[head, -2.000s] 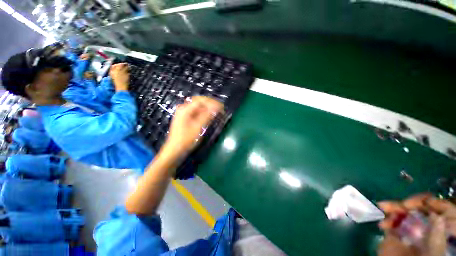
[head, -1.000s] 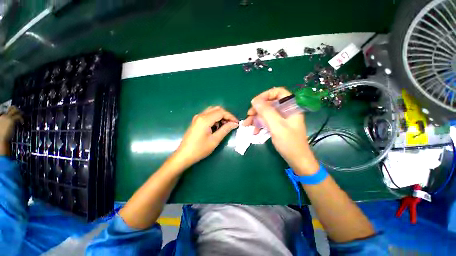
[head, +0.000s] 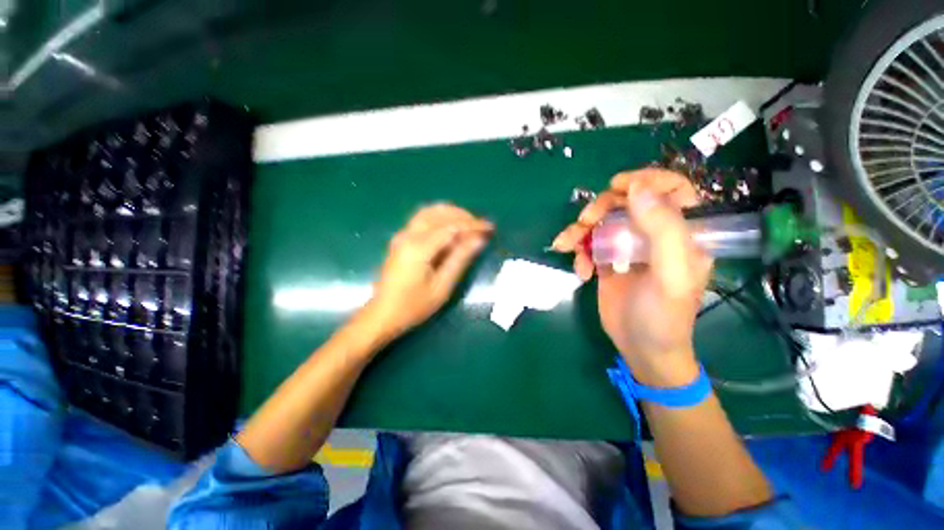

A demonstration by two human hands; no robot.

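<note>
My right hand (head: 652, 259) holds the dispensing syringe (head: 730, 233), a clear to pinkish tube with a green adapter head pointing right. The syringe lies nearly level, its reddish end near my fingers. My left hand (head: 430, 264) is over the mat with thumb and fingertips close together; I cannot tell whether a small piece is between them. The white crumpled tissue (head: 530, 289) lies on the green mat between my hands, touched by neither. The heap of small dark and coppery parts (head: 725, 184) is partly hidden behind my right hand.
Stacked black blister trays (head: 124, 280) stand at the left, beside another person's blue sleeve. A white strip (head: 414, 122) crosses behind, with stray parts and a paper label (head: 723, 128). At the right are a pale controller (head: 813, 192), a fan (head: 911, 135) and a red-handled tool (head: 851, 450).
My hands have moved apart. My right hand has shifted right with the syringe, which has turned more level. The tissue is now uncovered between my hands.
</note>
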